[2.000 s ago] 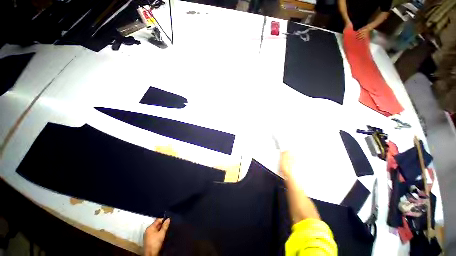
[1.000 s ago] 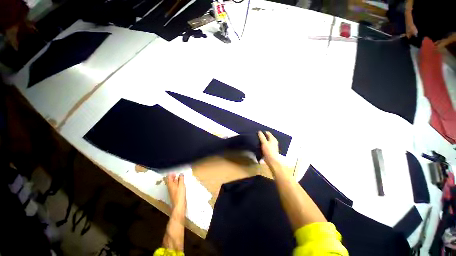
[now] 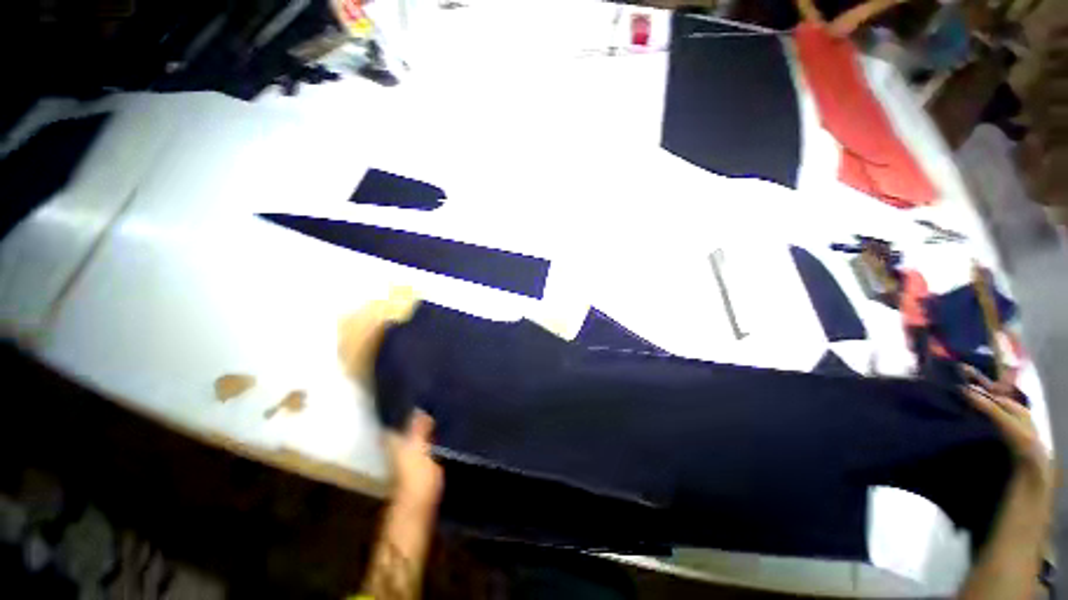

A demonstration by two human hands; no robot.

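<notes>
A large dark trouser panel (image 3: 703, 434) lies stretched across the near side of the white table, over other dark cloth. My left hand (image 3: 415, 469) holds its left end, at the near edge. My right hand (image 3: 1010, 428) holds its right end; its fingertips are blurred. Beyond the panel lie a long tapered piece (image 3: 433, 254) and a small curved piece (image 3: 398, 190). A metal bar (image 3: 727, 295) lies beyond the panel, right of centre. Another dark curved piece (image 3: 827, 293) lies to its right.
A dark panel (image 3: 732, 106) and red-orange cut pieces (image 3: 861, 129) lie at the far side, where a person's hands touch the red cloth. A scrap pile (image 3: 960, 328) lies at the right end. Dark cloth and machine parts lie far left.
The dark panel has been moved right and now spans the near side. My right hand has moved far right with its end. My left hand, empty before, now holds the left end.
</notes>
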